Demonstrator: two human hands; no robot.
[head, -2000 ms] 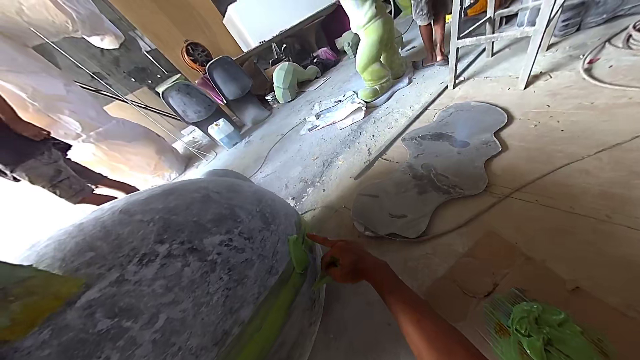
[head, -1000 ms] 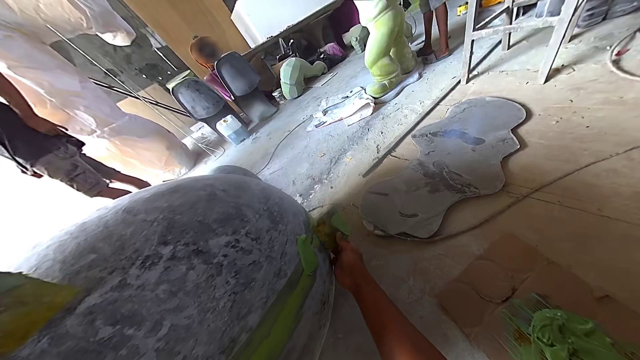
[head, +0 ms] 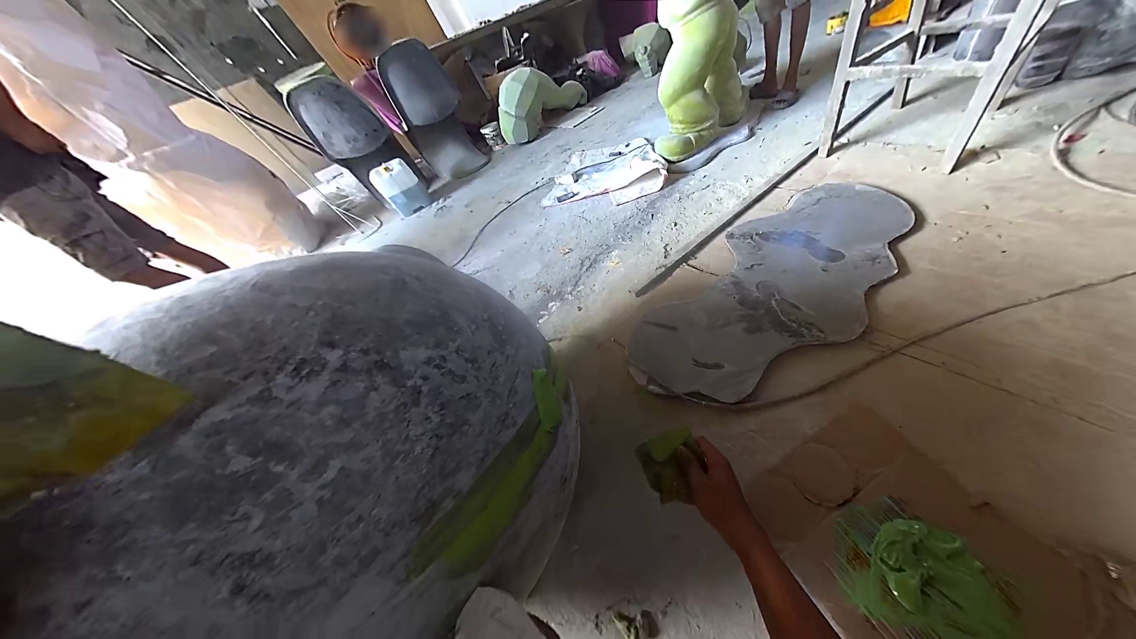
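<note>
My right hand (head: 714,488) grips a small flat spreader (head: 666,463) smeared with green paste, held above the floor just right of a large rounded grey form (head: 337,399). A band of green paste (head: 497,510) runs along that form's right side, thicker at its upper end. At the lower right lies a heap of green paste (head: 932,568) on a board. A flat panel stained green and yellow (head: 80,408) juts in from the left edge. My left hand does not show.
A wavy grey flat sheet (head: 781,293) lies on the floor, with a cable (head: 941,330) along its edge. Behind stand a green figure (head: 697,71), a wooden trestle (head: 923,71) and grey chair-like shapes (head: 422,84). People are at the left (head: 71,204), by the chairs and behind the figure.
My right hand was at the upper end of the green band; it has moved right, off the grey form, with the spreader. The person by the chairs shows more than two seconds ago.
</note>
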